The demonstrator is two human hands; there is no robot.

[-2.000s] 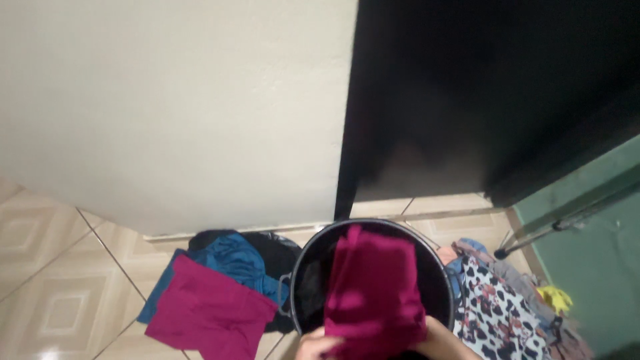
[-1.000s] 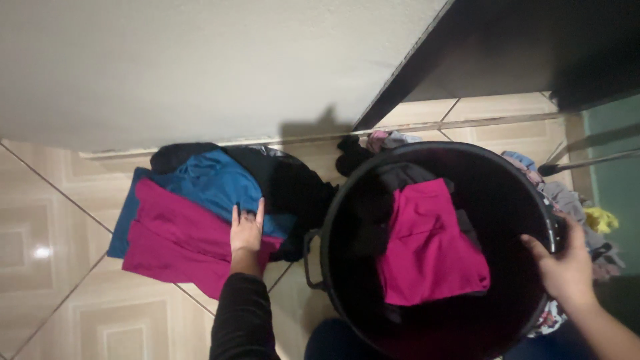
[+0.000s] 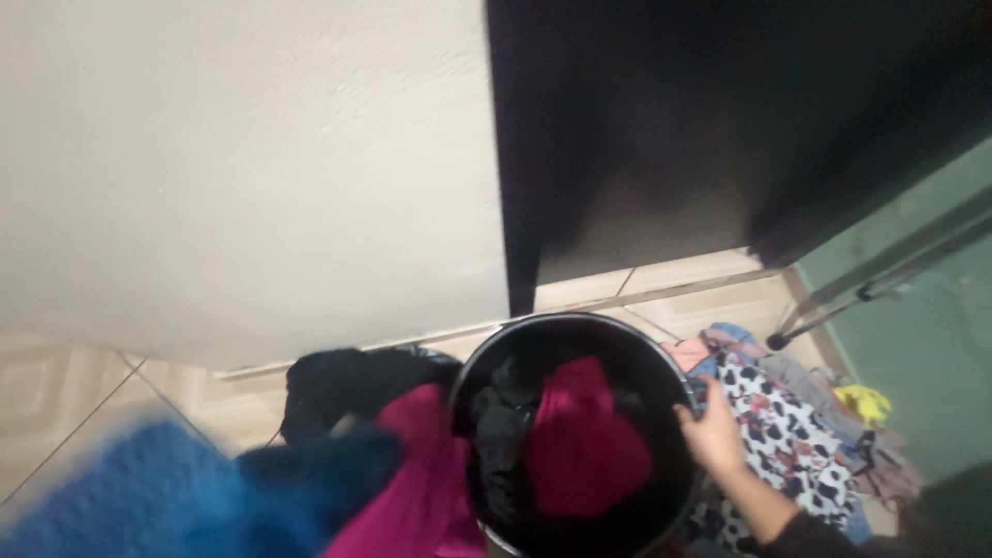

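A black bucket [image 3: 577,322] stands on the floor, holding a magenta cloth [image 3: 589,449] and a dark cloth [image 3: 500,442]. My right hand [image 3: 717,430] grips its right rim, thumb over the edge. Left of the bucket, a blurred patch of my left hand [image 3: 345,424] shows at the top of a raised blue cloth [image 3: 178,496]; its fingers are mostly hidden. Another magenta cloth [image 3: 418,465] hangs between the blue cloth and the bucket, against the left rim. Black clothing [image 3: 349,380] lies behind them by the wall.
Right of the bucket lies a pile of clothes with a black-and-white patterned garment [image 3: 783,434] and a yellow cloth [image 3: 864,403]. A pale wall [image 3: 248,170] and a dark panel [image 3: 635,139] rise behind. A thin metal rod [image 3: 821,318] leans near the green surface [image 3: 914,387] at right.
The blue cloth and the magenta cloth, lying on the floor at left a second ago, are lifted and blurred by motion. My right hand stays at the bucket's rim. The view has tilted up.
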